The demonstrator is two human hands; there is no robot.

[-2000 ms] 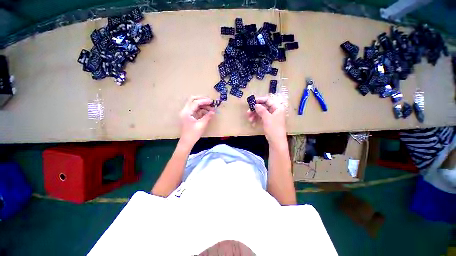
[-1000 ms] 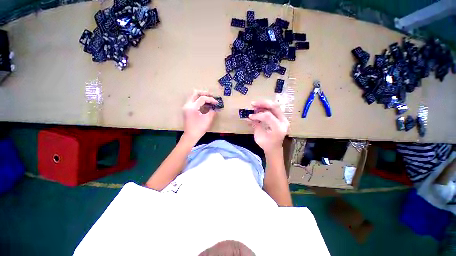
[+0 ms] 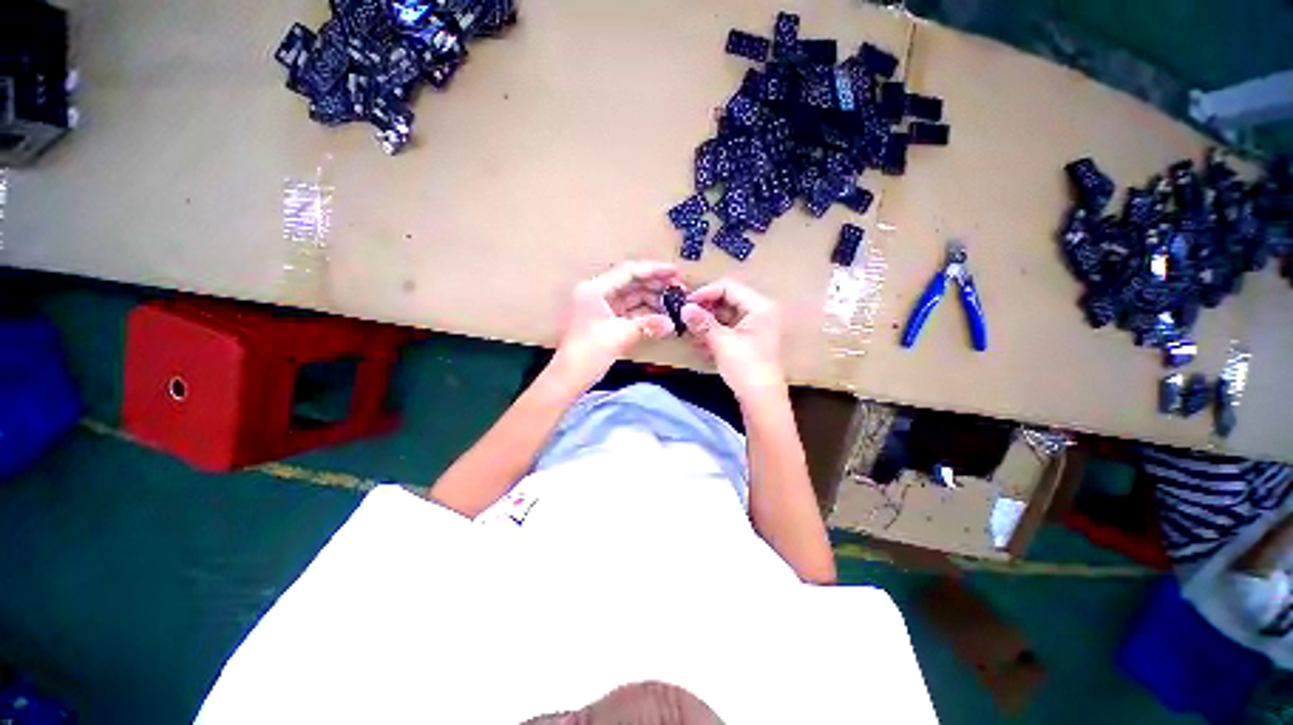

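Note:
My left hand (image 3: 618, 315) and my right hand (image 3: 732, 329) are close together above the front edge of the cardboard-covered bench. Between their fingertips they hold small black parts (image 3: 676, 307) brought together; the fingers partly hide them, and I cannot tell whether they are joined. A pile of black perforated shells (image 3: 794, 135) lies beyond my hands. A pile of glossier black units (image 3: 380, 64) lies at the upper left. A pile of shiny black mating parts (image 3: 1170, 248) lies at the right. Blue-handled nippers (image 3: 947, 298) lie open between the middle and right piles.
A black box-like device (image 3: 31, 82) stands at the far left of the bench. Below the bench are a red stool (image 3: 185, 385) and an open carton (image 3: 922, 503) holding dark pieces. A person's striped sleeve (image 3: 1214, 489) shows at the right edge. Clear tape (image 3: 306, 220) is on the cardboard.
My hands were apart, each holding a black part. They have come together, and the parts now meet between my fingertips. The view has tilted and shifted, so the bench slants down to the right.

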